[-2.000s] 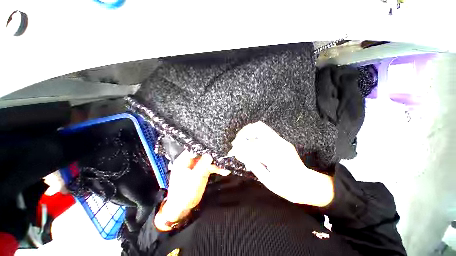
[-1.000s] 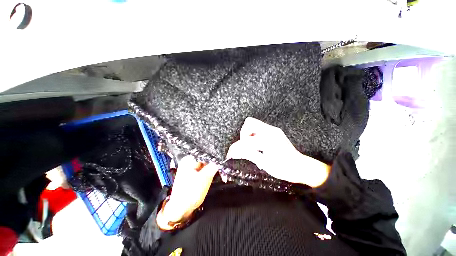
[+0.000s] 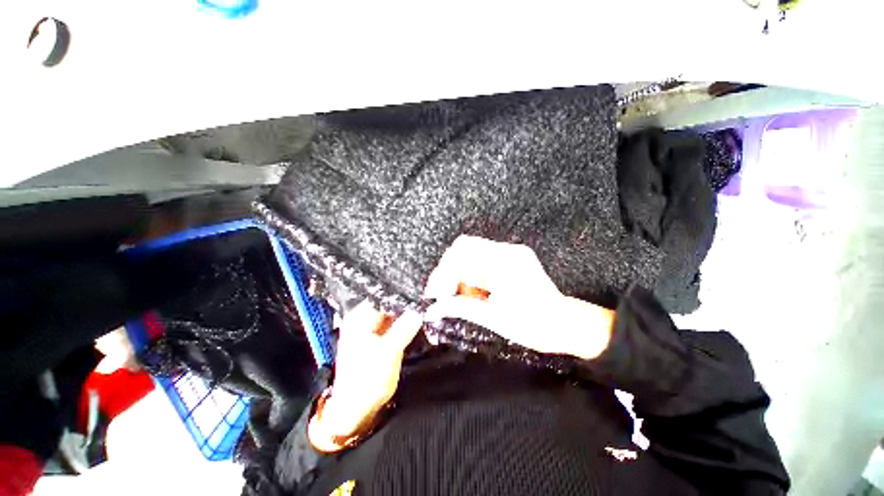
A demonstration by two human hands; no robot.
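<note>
The dark speckled garment piece (image 3: pixel 465 170) lies over the lap against the table edge. A black-and-white braid trim (image 3: pixel 339 269) runs along its lower edge, down from the left and under both hands. My left hand (image 3: pixel 366 363) pinches the trimmed edge between thumb and fingers. My right hand (image 3: pixel 509 295) is just right of it, its fingertips closed at the trim beside the left fingertips. A needle or thread is too small or overexposed to see. A soft plain black cloth part (image 3: pixel 669 199) hangs right of the tweed.
White table (image 3: pixel 320 48) across the top, with a small dark-rimmed ring (image 3: pixel 48 41) and a light blue item (image 3: pixel 228 7). Blue plastic basket (image 3: pixel 302 295) holds black trimmed pieces at left. Purple stool (image 3: pixel 751 160) at right. Another person's hand (image 3: pixel 114 349) shows at far left.
My right hand has shifted slightly left, its fingertips now close to the left fingertips at the trim. My left hand still holds the edge; the garment has barely moved.
</note>
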